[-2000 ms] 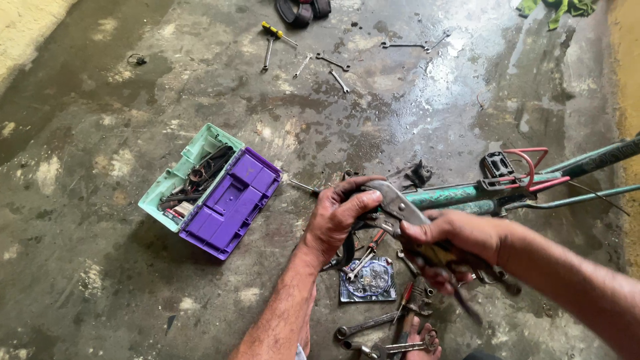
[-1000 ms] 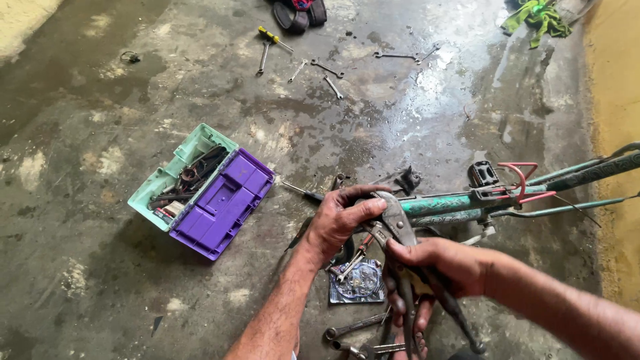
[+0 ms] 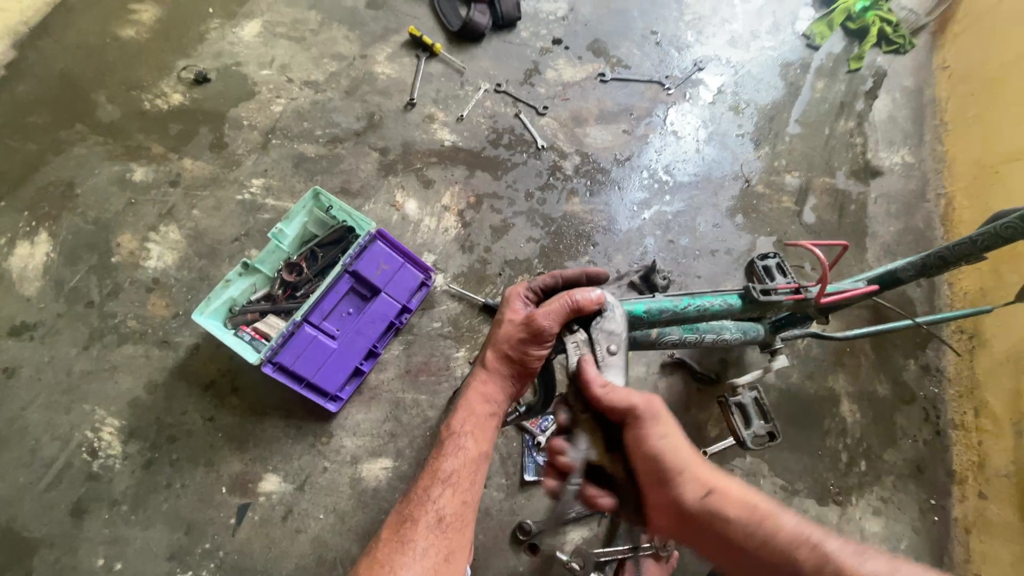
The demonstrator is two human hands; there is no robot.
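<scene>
My right hand (image 3: 632, 432) is closed around the handles of a pair of locking pliers (image 3: 612, 340), whose jaws point up at the front end of a green bicycle frame (image 3: 696, 308). Beside the jaws is my left hand (image 3: 532, 324), its thumb against the pliers' head and its fingers curled around a part at the frame's end. What those fingers hold is hidden, and so is whether the jaws bite on anything. The lower handles are blurred. A black pedal (image 3: 750, 418) hangs from the crank below the frame.
An open toolbox with a purple lid (image 3: 348, 320) lies left, tools inside. Several wrenches (image 3: 530, 130) and a yellow-handled screwdriver (image 3: 426, 40) lie on the concrete floor ahead. More wrenches (image 3: 568, 524) are near a foot below. A green cloth (image 3: 864, 28) lies by the yellow wall (image 3: 984, 320).
The pliers' handles have swung closer together in my right hand since one second ago, where they stood spread. My left hand stays at the frame's end.
</scene>
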